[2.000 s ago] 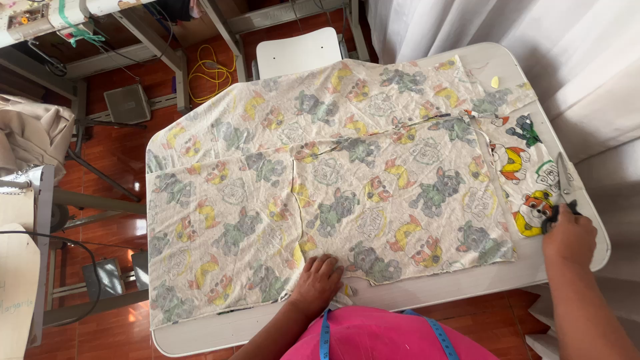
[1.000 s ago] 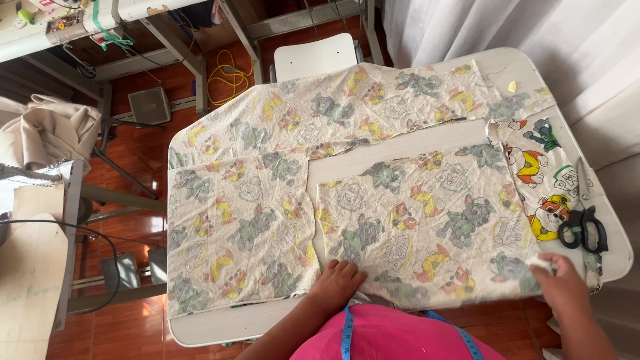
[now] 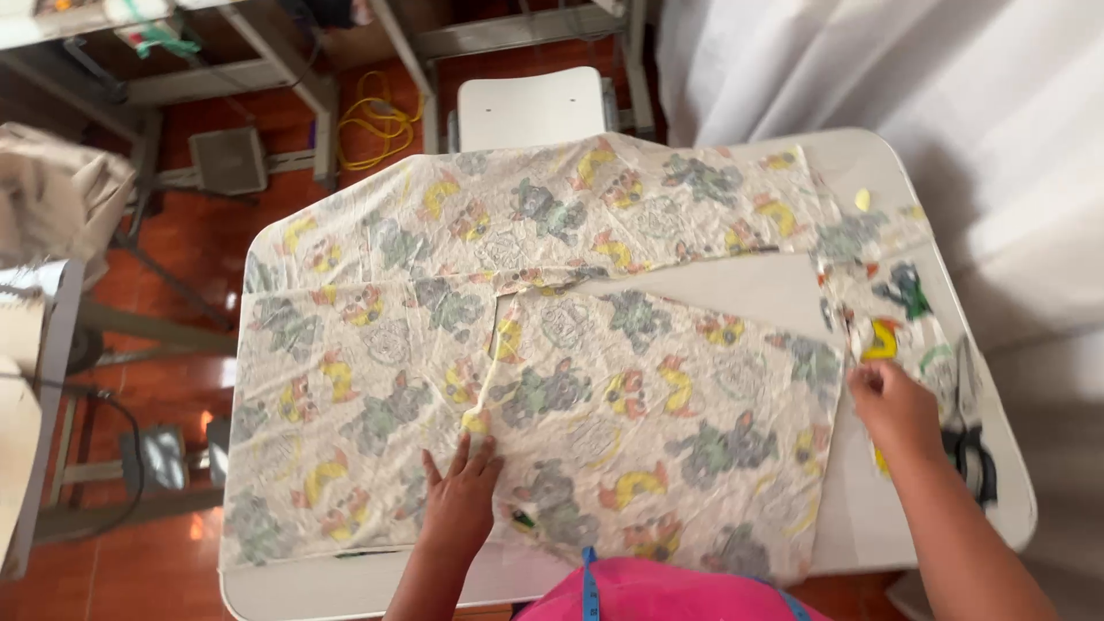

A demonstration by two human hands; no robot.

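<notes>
Thin cartoon-print fabric [image 3: 388, 414] covers much of the white table, its faded side up. A cut, roughly rectangular panel [image 3: 655, 431] of the same fabric lies over its right part, tilted, with bare table above and right of it. My left hand [image 3: 460, 492] rests palm down, fingers spread, by the panel's left edge. My right hand [image 3: 893, 405] is bent, its fingertips close to the panel's right edge; whether they pinch cloth is unclear. Black-handled scissors [image 3: 973, 461] lie right of that hand, beside a brightly printed fabric strip [image 3: 897, 319].
A white chair [image 3: 532, 108] stands beyond the table's far edge. Pale curtains [image 3: 828, 69] hang along the right. A yellow cable [image 3: 379, 129] lies on the tiled floor. Further tables with metal legs stand at the left and back. A blue measuring tape [image 3: 590, 586] hangs over my pink top.
The scissors, in my right hand two seconds ago, now lie on the table. The panel has turned and shifted. My right hand has moved from its lower right corner up along its right side.
</notes>
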